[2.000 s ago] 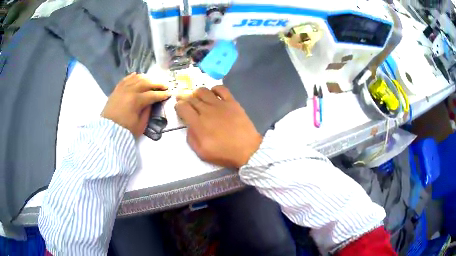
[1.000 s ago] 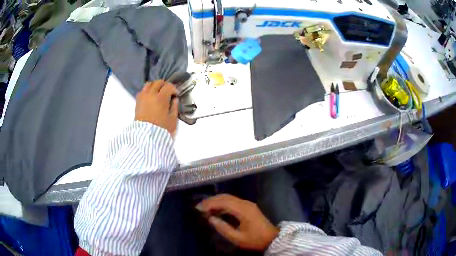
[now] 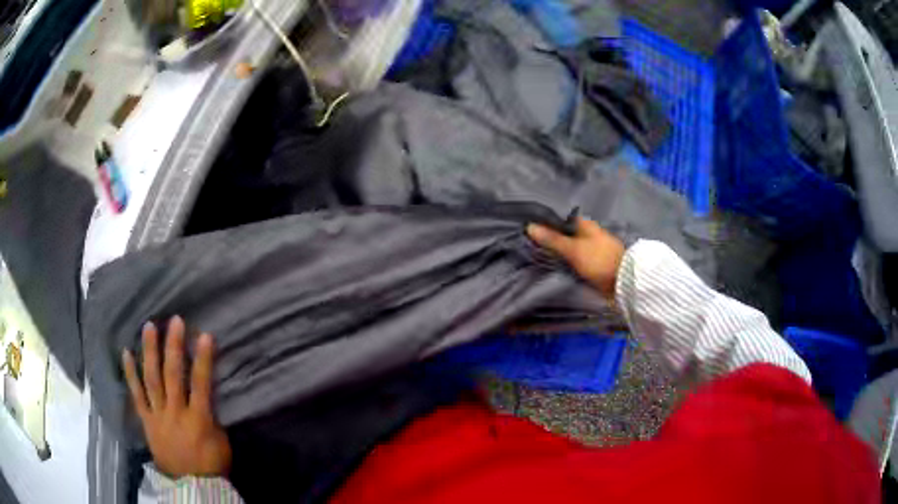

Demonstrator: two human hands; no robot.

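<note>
A long dark grey garment panel (image 3: 335, 285) stretches from the table's front edge across to the right, with lengthwise folds. My left hand (image 3: 182, 399) lies flat on its left end, fingers spread, palm down. My right hand (image 3: 586, 254) grips the gathered right end between thumb and fingers. A smaller cut grey panel (image 3: 44, 236) lies on the machine table at the left. Thread snips (image 3: 110, 179) with pink and blue handles lie on the table beyond it.
A crumpled grey fabric heap (image 3: 473, 138) lies behind the held panel, on and beside blue mesh crates (image 3: 679, 118). The table edge with its ruler tape (image 3: 177, 162) runs along the left. A tray (image 3: 182, 39) with a yellow item is at the top left.
The view has swung right, away from the needle area. My left hand has left the fabric by the needle and rests on the panel. My right hand has moved out right and taken hold of its end.
</note>
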